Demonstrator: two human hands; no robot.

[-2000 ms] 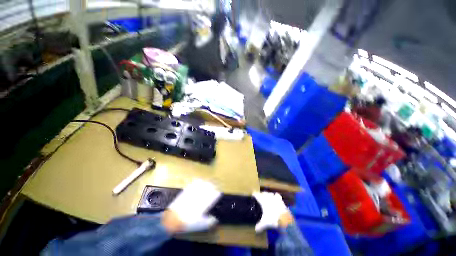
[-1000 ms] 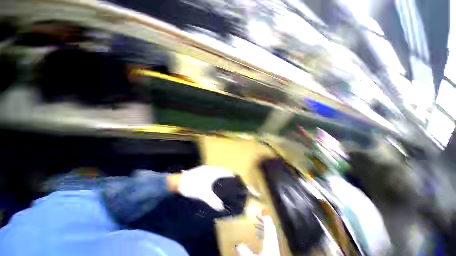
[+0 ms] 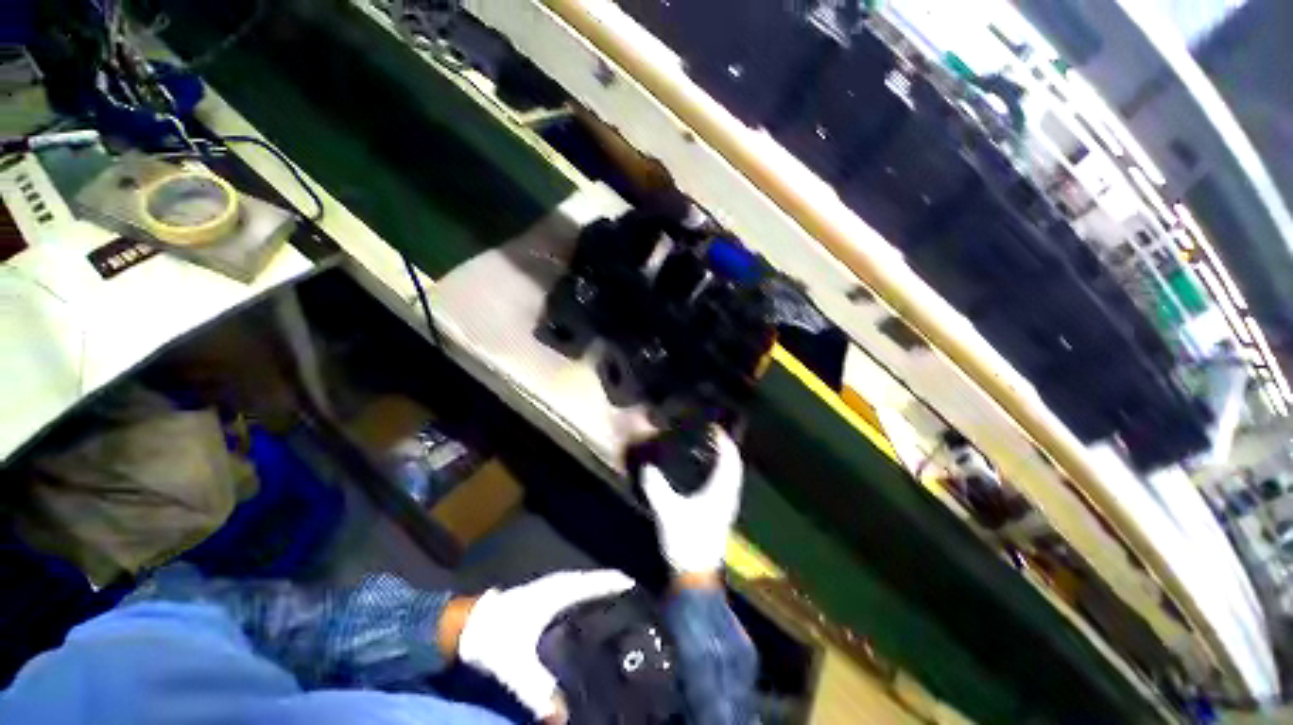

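My left hand [image 3: 532, 637], in a white glove, grips a black power strip [image 3: 617, 659] low in the view. Pale marks show on its dark face, and its lower part is cut off by the bottom edge. My right hand [image 3: 695, 510], also gloved, is farther forward at the conveyor's near edge. Its fingers are closed around a black part [image 3: 678, 456], whose exact shape I cannot tell. The part is against a heap of black cords and parts [image 3: 659, 319], which lies on a pale sheet [image 3: 489, 290] over the belt.
The green conveyor belt [image 3: 851, 545] runs diagonally, with a long shelf rail [image 3: 851, 234] and black goods [image 3: 964, 241] beyond. At left, a neighbouring table [image 3: 50, 361] holds masking tape [image 3: 189, 208]. A cardboard box [image 3: 475, 503] sits below.
The view has swung left from the bench to the conveyor. My right hand has moved from the bench to the black heap. My left hand still holds black goods, now close to my body.
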